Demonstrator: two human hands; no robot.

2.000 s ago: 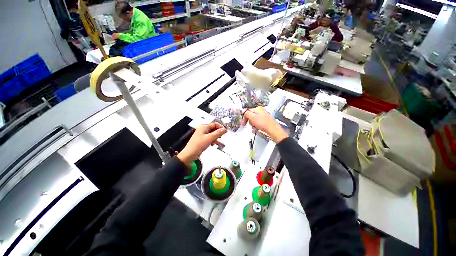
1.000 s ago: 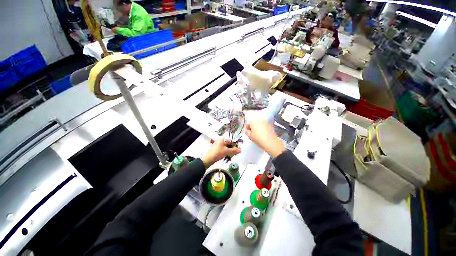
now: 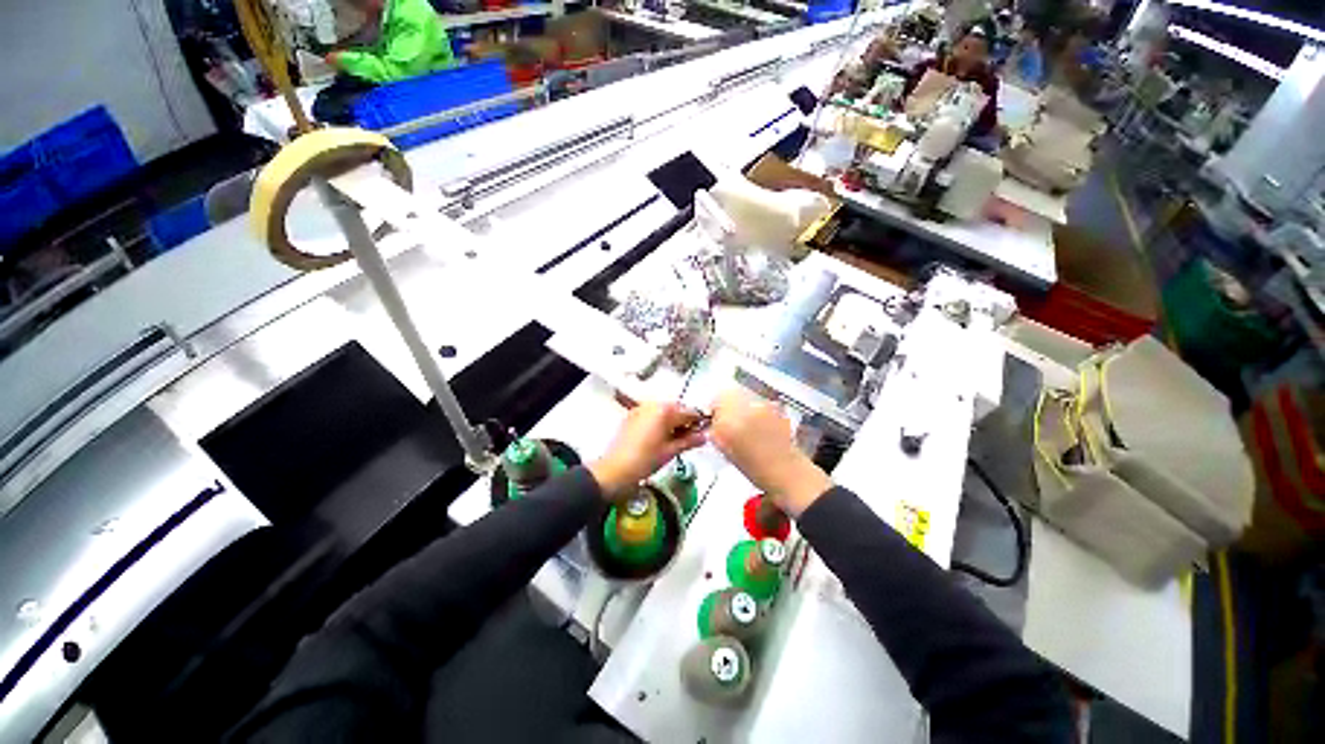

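My left hand [image 3: 647,442] and my right hand [image 3: 748,442] meet fingertip to fingertip above the thread stand. A small dark thing, perhaps a thread end, shows between the fingertips, too small to tell. Below them, a yellow-topped thread cone [image 3: 635,526] on a green base sits in a dark round cup. A dark cone with a green base [image 3: 526,462] sits in another cup to its left. A small green-based cone [image 3: 680,488] stands just below my left hand. Several grey-brown spare cones [image 3: 735,612] lie in a row on the white tabletop.
A masking tape roll [image 3: 331,199] hangs on the metal pole [image 3: 400,323] at left. Clear bags of small pieces [image 3: 671,323] lie beyond my hands. A white sewing machine [image 3: 930,393] is at right, with beige panels [image 3: 1141,436] beyond. A person in green [image 3: 400,39] sits at upper left.
My hands have come together at the fingertips. My right hand has moved down beside my left hand, from above the bags, and the small dark thing is now between them.
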